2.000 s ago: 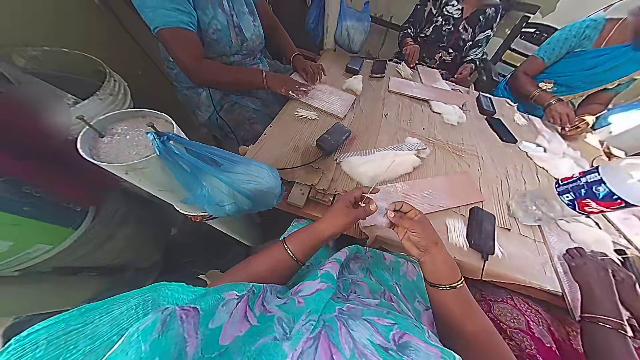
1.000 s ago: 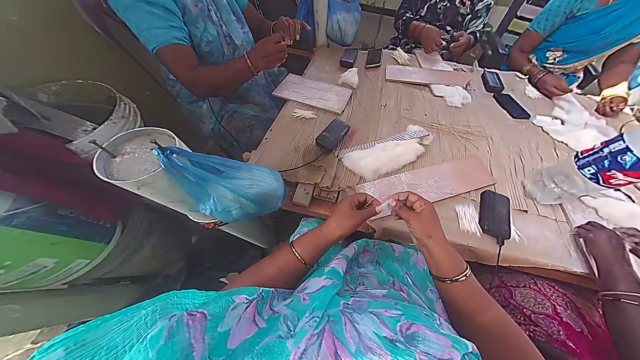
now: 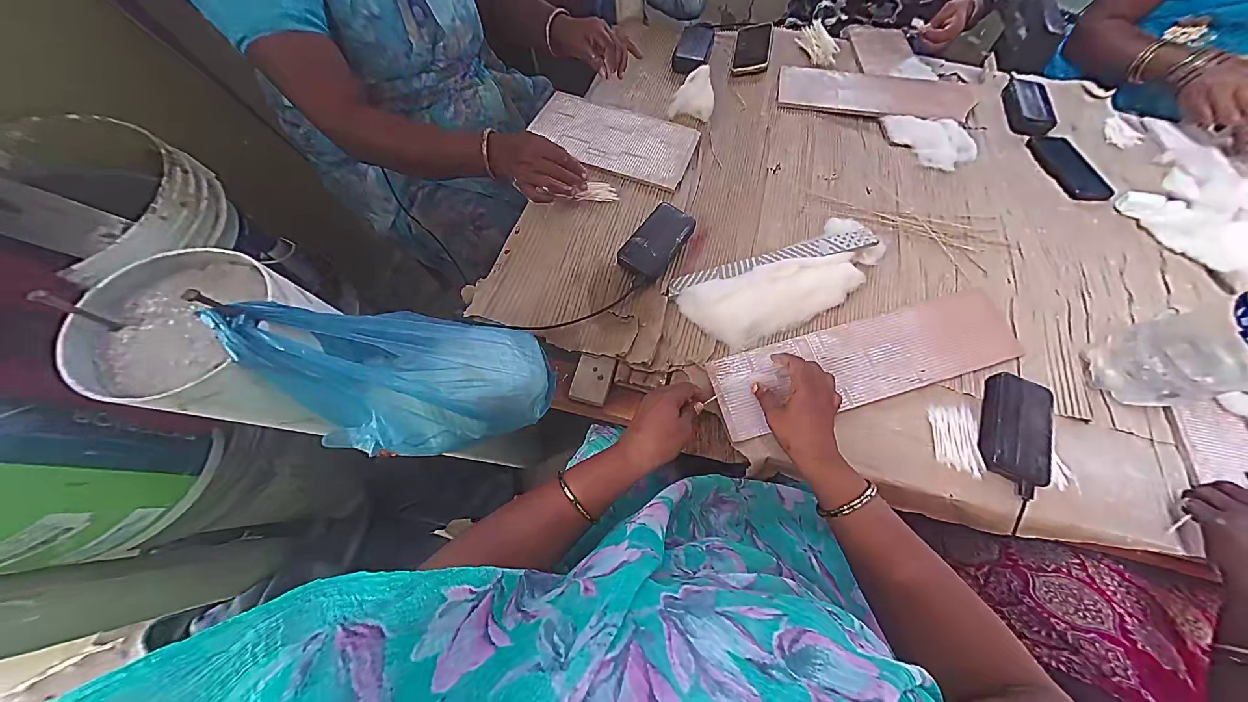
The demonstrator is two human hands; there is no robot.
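My left hand (image 3: pixel 665 424) is at the table's near edge, its fingertips closed on the end of a thin pale stick (image 3: pixel 708 402). Just right of it, my right hand (image 3: pixel 801 408) rests with bent fingers on the near left end of a ribbed pinkish board (image 3: pixel 921 341); whether anything lies under its fingers cannot be told. Beyond the board lies a roll of white cotton wool (image 3: pixel 770 297) with a patterned strip (image 3: pixel 775 257) along its far side. Thin loose sticks (image 3: pixel 926 229) lie farther back. Right of my hands, a bundle of white wicks (image 3: pixel 955 439) sits beside a black box-shaped device (image 3: pixel 1016 429) with a cable.
A blue plastic bag (image 3: pixel 419 375) hangs from a white bucket (image 3: pixel 175 331) at the left. Across the table a co-worker's hand (image 3: pixel 536 166) touches white wicks near another ribbed board (image 3: pixel 619 139). Phones (image 3: pixel 1069 168) and more cotton (image 3: pixel 931 142) lie farther back. Another person's hand is at the right edge.
My hands were close together in front of the board, fingers on a bit of white material; now they are apart, the right one on the board. The co-worker's hand at the left has come down to the wicks.
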